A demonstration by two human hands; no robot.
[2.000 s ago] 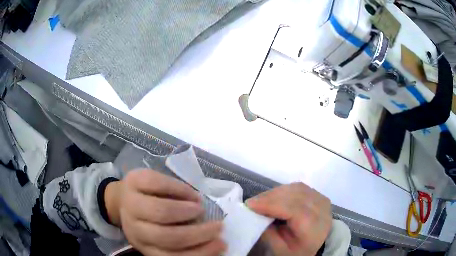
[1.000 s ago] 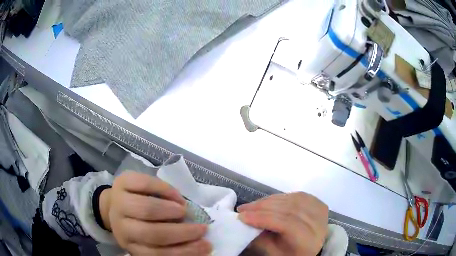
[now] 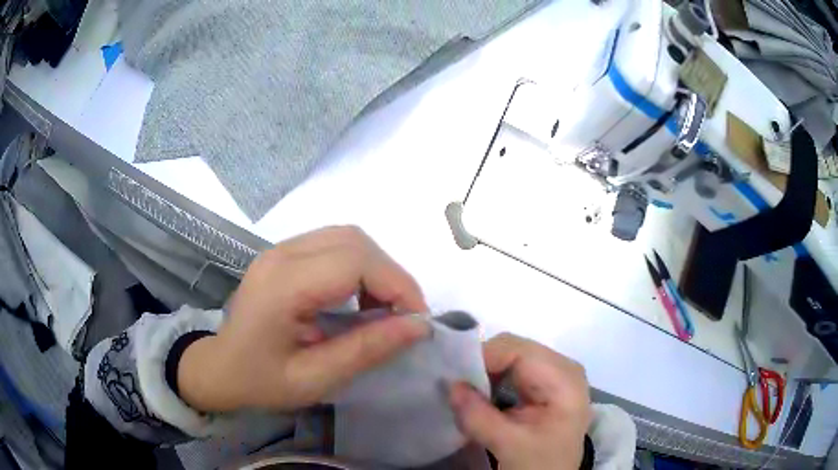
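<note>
A small pale grey garment piece (image 3: 395, 408) is held up between my two hands at the table's front edge. Its top edge is folded over into a small loop. My left hand (image 3: 308, 321) pinches the top edge between thumb and fingers. My right hand (image 3: 533, 404) grips the piece's right side, with the thumb in front. The lower end of the piece runs down out of the picture. The fingertips are slightly blurred.
A heather grey panel (image 3: 266, 101) lies at the back left. The sewing machine head (image 3: 634, 92) stands at the right, its lamp lit. Pink and blue snips (image 3: 671, 296), scissors (image 3: 753, 404) and a black strap (image 3: 790, 202) are at the right. A measuring tape (image 3: 184, 216) runs along the front edge.
My left hand has moved up and right to the piece's top edge. My right hand has shifted slightly. The piece is now raised, turned and upright between the hands.
</note>
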